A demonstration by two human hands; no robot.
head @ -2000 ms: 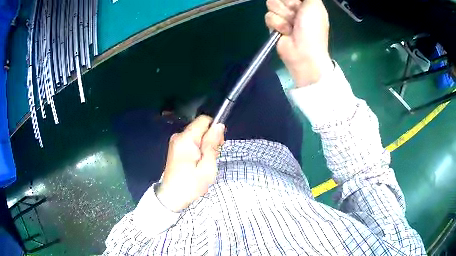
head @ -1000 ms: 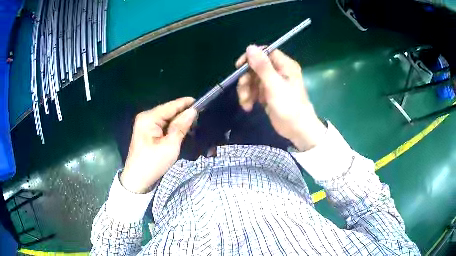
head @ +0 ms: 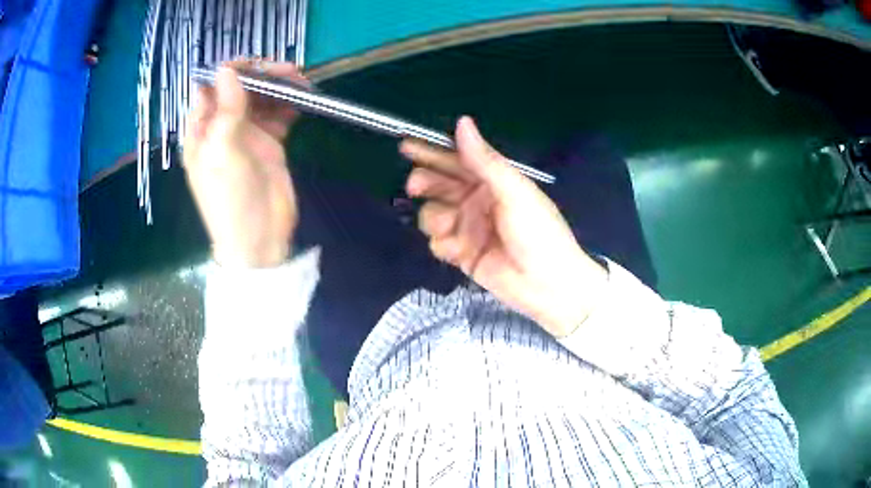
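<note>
A slim silver metal tube (head: 353,114) is held over the lap, slanting from upper left down to the right. My left hand (head: 241,157) grips it near its left end, slightly blurred. My right hand (head: 487,214) pinches it between thumb and fingers near its right end, and a thin tip sticks out past the thumb. Several parallel grey tubes (head: 258,33) lie on the green-blue bench (head: 382,24) at the upper left, some with ends over its edge.
A large blue bin (head: 40,172) stands at the far left. A dark metal frame (head: 86,353) is on the green floor at lower left. Another frame (head: 829,229) stands at the right. Yellow floor lines (head: 821,329) run at both sides.
My left hand has moved up and left with the tube, which now slopes down to the right instead of up. The view has shifted, so the bench tubes appear further right.
</note>
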